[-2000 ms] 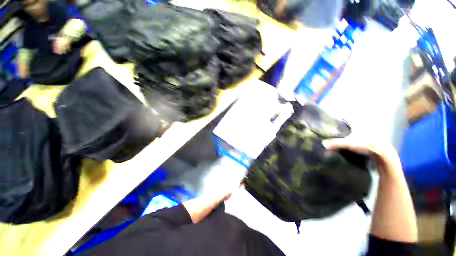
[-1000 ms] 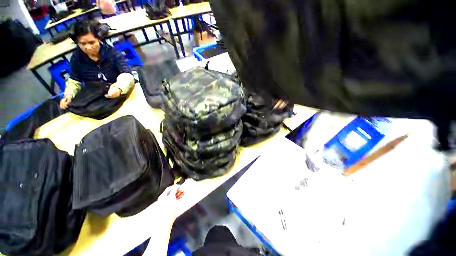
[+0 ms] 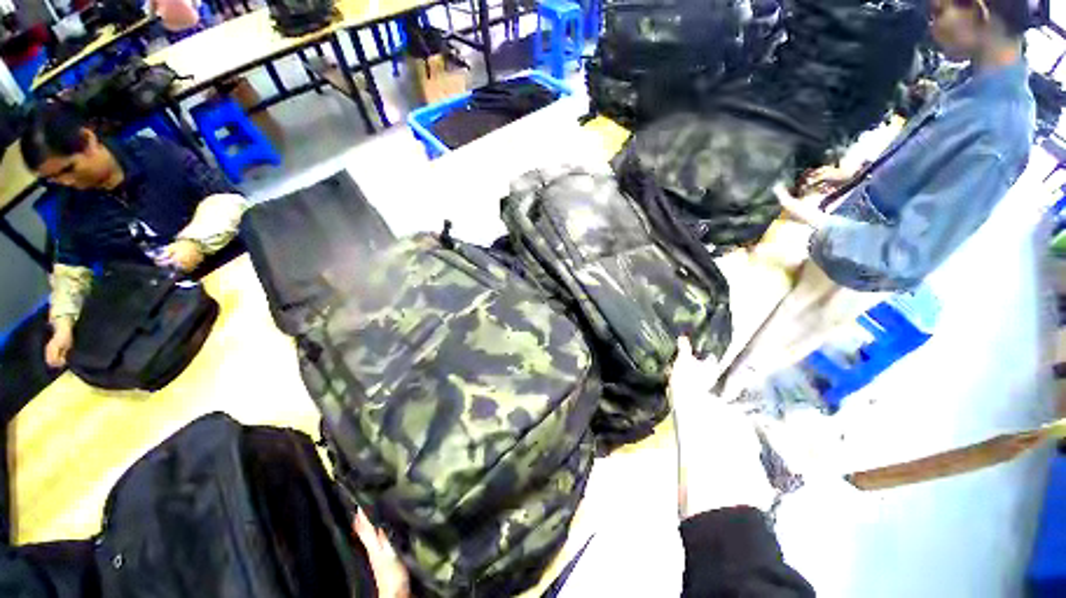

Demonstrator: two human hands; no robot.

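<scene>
A camouflage backpack (image 3: 468, 386) lies on a pile of camouflage backpacks on the table in front of me. A second pile with a camouflage backpack (image 3: 608, 275) on top stands against its right side. My right hand (image 3: 713, 438) is washed out by glare, with its fingertips at the near right edge of this second pile; its grip is unclear. My left hand (image 3: 383, 563) shows only partly at the bottom, between the near pile and a black bag (image 3: 228, 526); its fingers are mostly hidden.
A worker (image 3: 129, 199) handles a black bag at the left. Another person in a blue top (image 3: 935, 187) touches a camouflage backpack at the upper right. A blue bin (image 3: 497, 113) holds dark material. A wooden stick (image 3: 959, 459) juts over the white surface at the right.
The camouflage backpack held over the white board, then raised close to the camera, is no longer there. The view has shifted towards the piles. My right hand now shows at the second pile.
</scene>
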